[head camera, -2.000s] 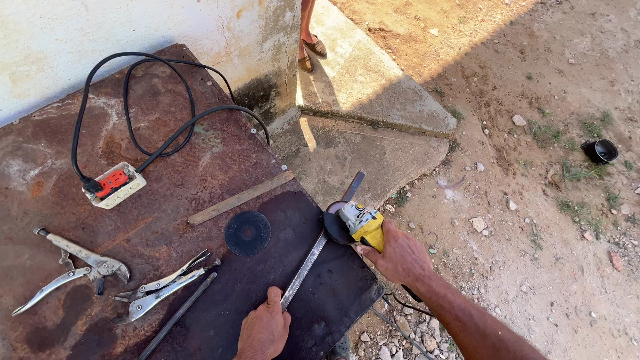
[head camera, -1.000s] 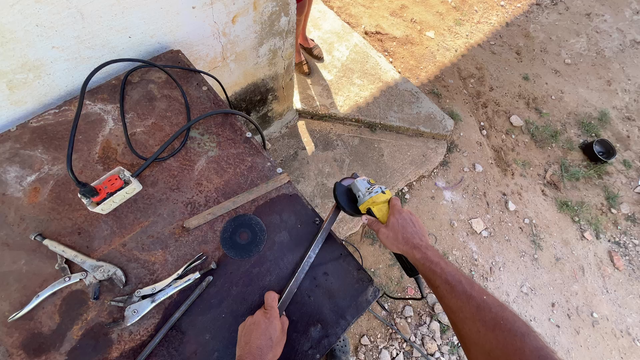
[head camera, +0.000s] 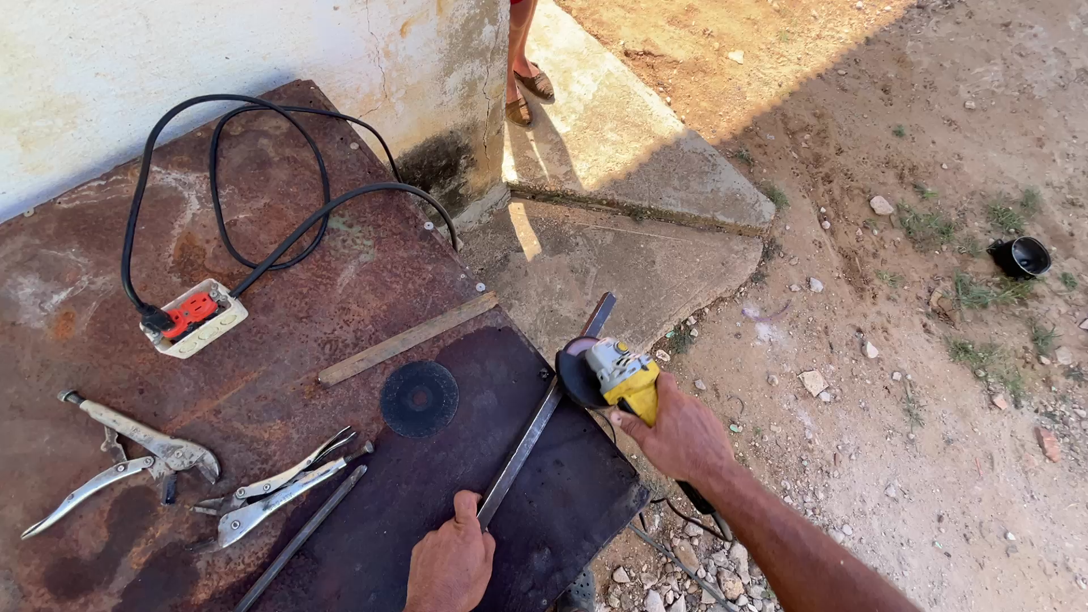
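Note:
My left hand (head camera: 450, 557) grips the near end of a square metal bar (head camera: 520, 452), which lies slantwise over the table's right edge with its far end jutting out beyond. In my right hand (head camera: 684, 433) is a yellow angle grinder (head camera: 625, 378). Its dark guard and disc sit over the bar near the table edge; whether the disc touches the metal cannot be told. A black abrasive disc (head camera: 419, 399) lies flat on the table left of the bar, beside a flat wooden strip (head camera: 408, 338).
On the rusty metal table (head camera: 280, 408) lie two locking pliers (head camera: 161, 450), a metal rod (head camera: 302, 540) and an outlet box (head camera: 197, 319) with a black cord (head camera: 323, 212). A person's feet (head camera: 529, 93) stand on the concrete beyond. A black pot (head camera: 1020, 257) lies on the ground.
One second ago the grinder was at the bar's far end; it has since moved back along the bar, and the far end shows beyond it again. My left hand still holds the bar.

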